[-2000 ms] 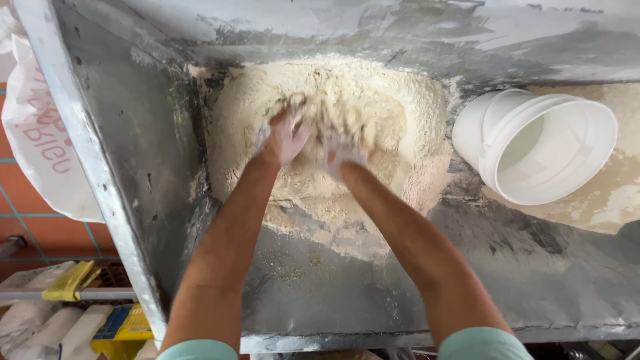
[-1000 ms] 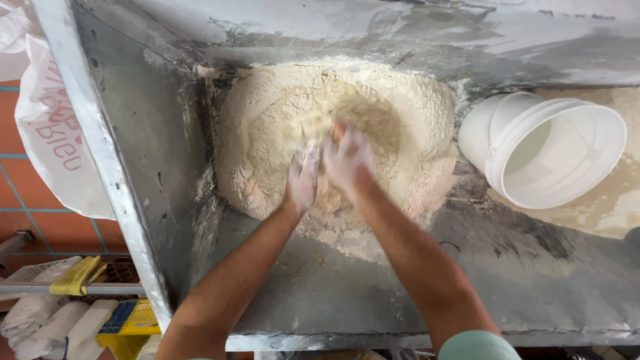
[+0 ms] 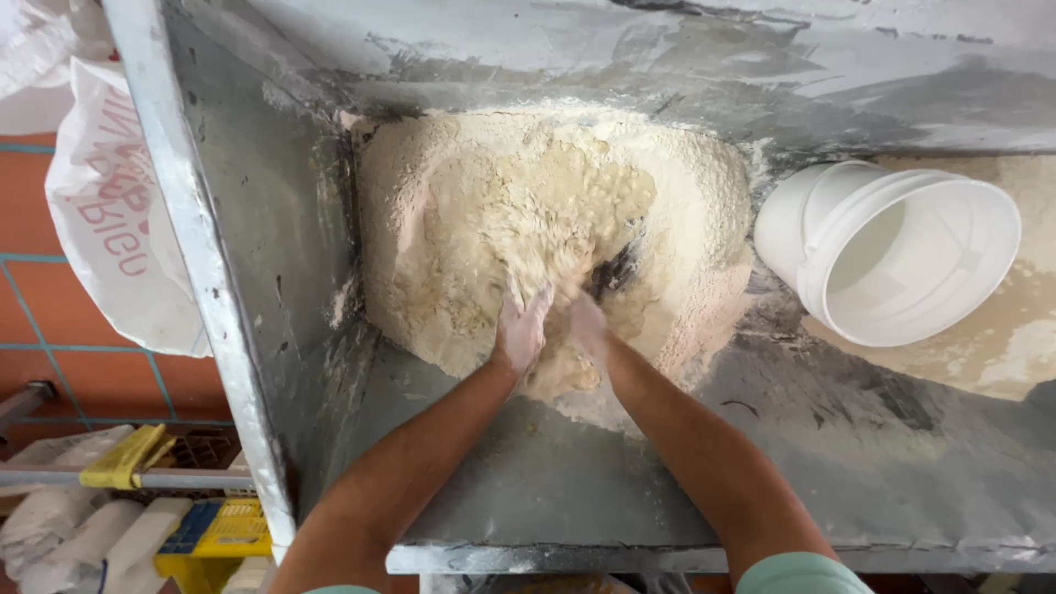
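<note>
Wet, lumpy dough (image 3: 528, 214) lies in the middle of a ring of pale flour (image 3: 701, 198) on the floor of a metal trough (image 3: 528, 487). My left hand (image 3: 524, 326) is dusted white, and its fingers are sunk in the near side of the dough. Beside it, my right hand (image 3: 587, 326) is blurred and touches the dough's near right part; its fingertips are hard to make out. A dark patch of trough floor shows just right of the dough.
A white plastic bucket (image 3: 907, 256) lies tilted at the right, by a beige liquid-looking patch (image 3: 982, 355). The trough's left wall (image 3: 206, 247) rises beside the flour. Outside it are a white sack (image 3: 124, 223), a yellow cloth (image 3: 128, 458) and a yellow crate (image 3: 231, 532).
Both hands have shifted within the mixture and are now at its near side. The dough looks wetter and more clumped, and a dark bare patch shows at its right.
</note>
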